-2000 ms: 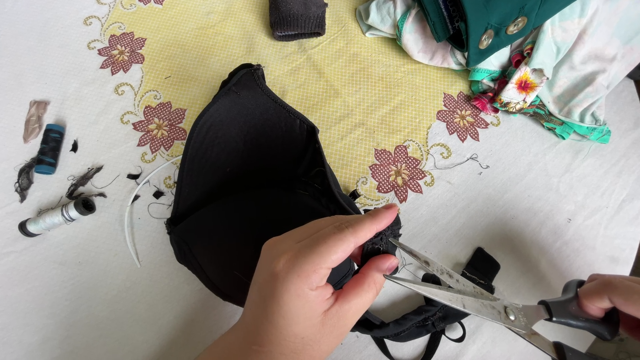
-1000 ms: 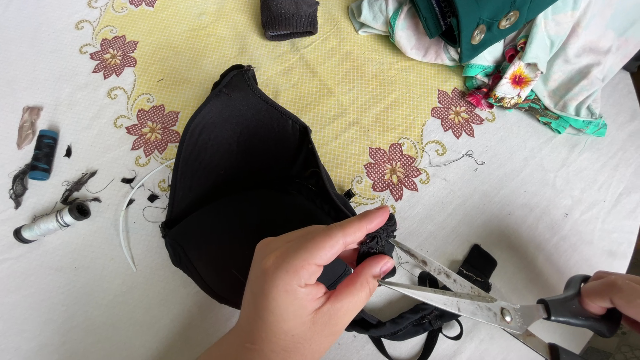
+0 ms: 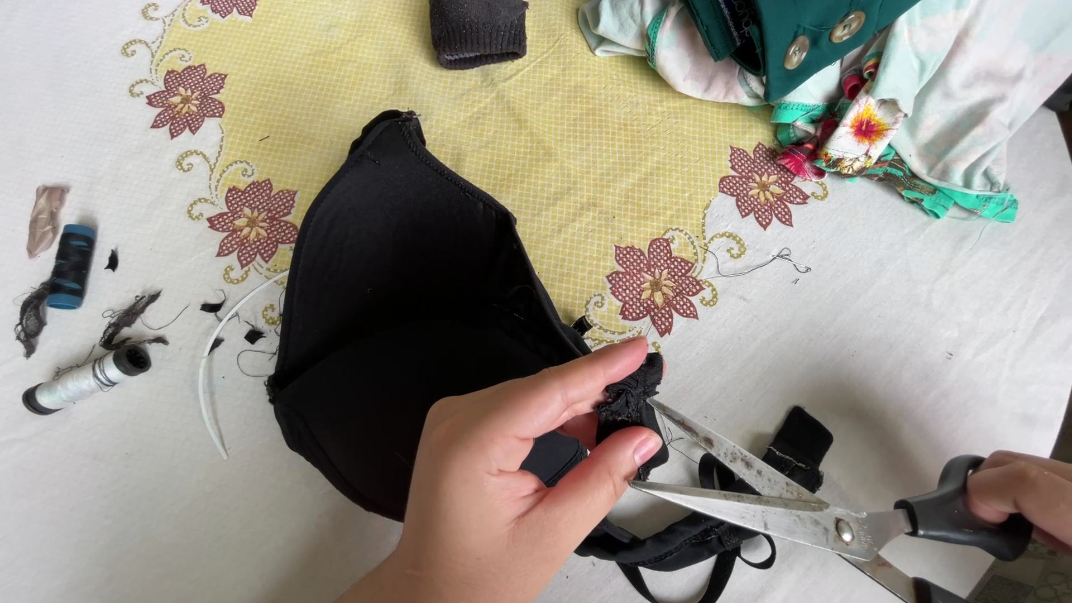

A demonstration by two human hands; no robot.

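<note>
A black bra (image 3: 394, 276) lies on the cloth with the inside of its cups facing up. My left hand (image 3: 528, 469) pinches a folded, frayed part of the black band (image 3: 632, 398) between thumb and forefinger. At the right edge my right hand (image 3: 1017, 494) holds scissors (image 3: 787, 507) by their black handle. Their blades are spread, one tip at the frayed fabric and the other close to my left thumb. A strap and a band end (image 3: 800, 444) lie beneath and behind the blades. The fingers of my right hand are partly outside the view.
On the left lie a blue spool of dark thread (image 3: 71, 266), a spool of white thread (image 3: 88, 379), fabric scraps (image 3: 130, 320) and a curved white boning strip (image 3: 203, 368). A dark knitted cuff (image 3: 479, 33) and folded garments (image 3: 946, 100) occupy the far side of the patterned tablecloth (image 3: 921, 335).
</note>
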